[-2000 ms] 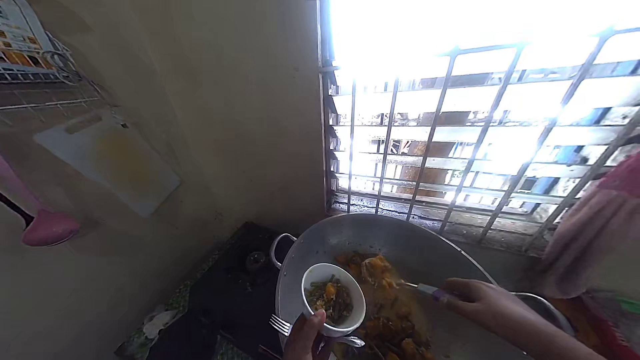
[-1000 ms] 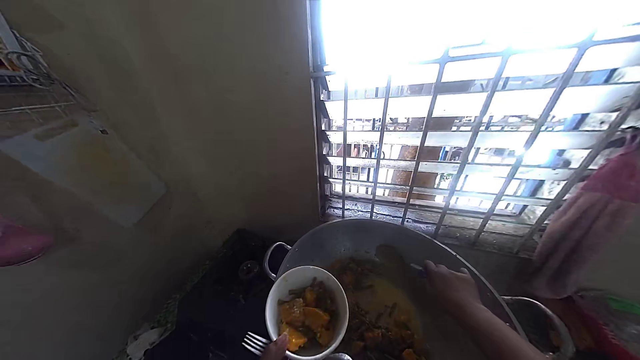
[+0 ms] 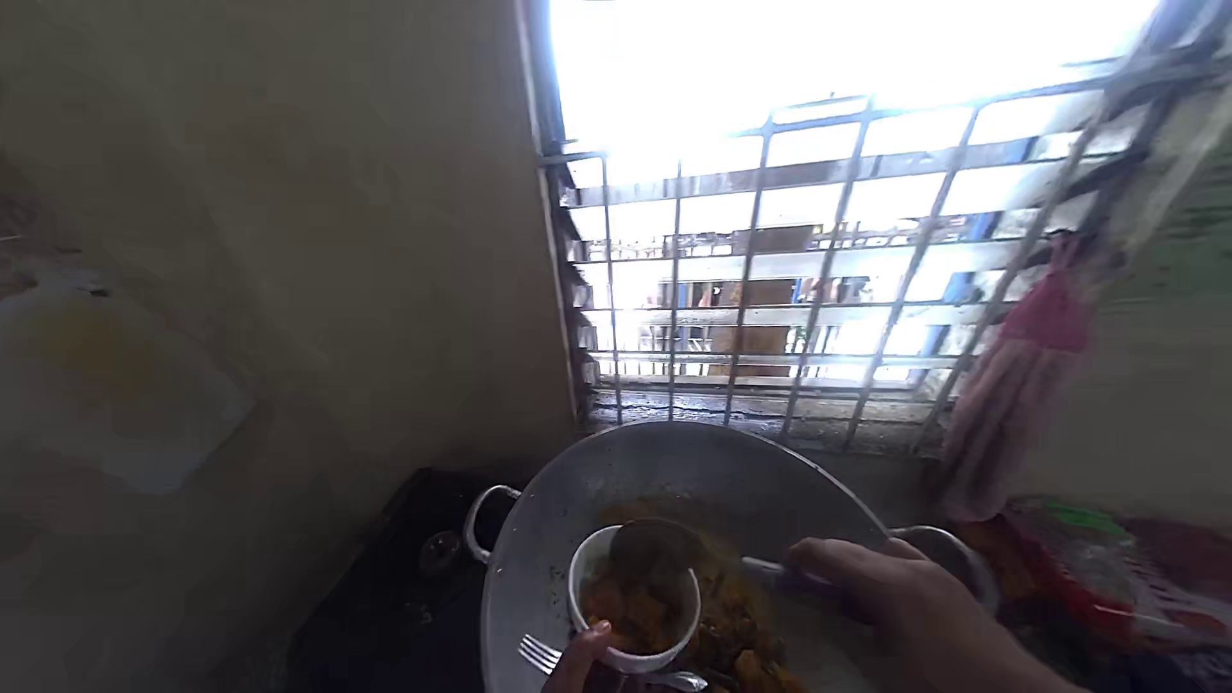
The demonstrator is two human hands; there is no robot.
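My left hand (image 3: 580, 657) grips the near rim of a white bowl (image 3: 578, 587) with stewed vegetables in it, over the left part of a large metal wok (image 3: 712, 452). A fork (image 3: 539, 654) and the end of another metal utensil (image 3: 681, 681) stick out beneath the bowl, by the same hand. My right hand (image 3: 871, 577) is closed on the handle of a ladle (image 3: 659, 549), whose dark bowl is over the white bowl's far side. More stew (image 3: 746, 664) with orange chunks lies in the wok.
A black stove surface (image 3: 375, 597) lies left of the wok. Behind stands a window with a metal grille (image 3: 741, 289). A pink hand towel (image 3: 1020, 395) hangs at right above plastic packages (image 3: 1107, 577). A cutting board (image 3: 115, 385) hangs on the left wall.
The ladle has moved from the wok, right of the bowl, to over the bowl. My left hand has brought the bowl farther over the wok. The view has turned right.
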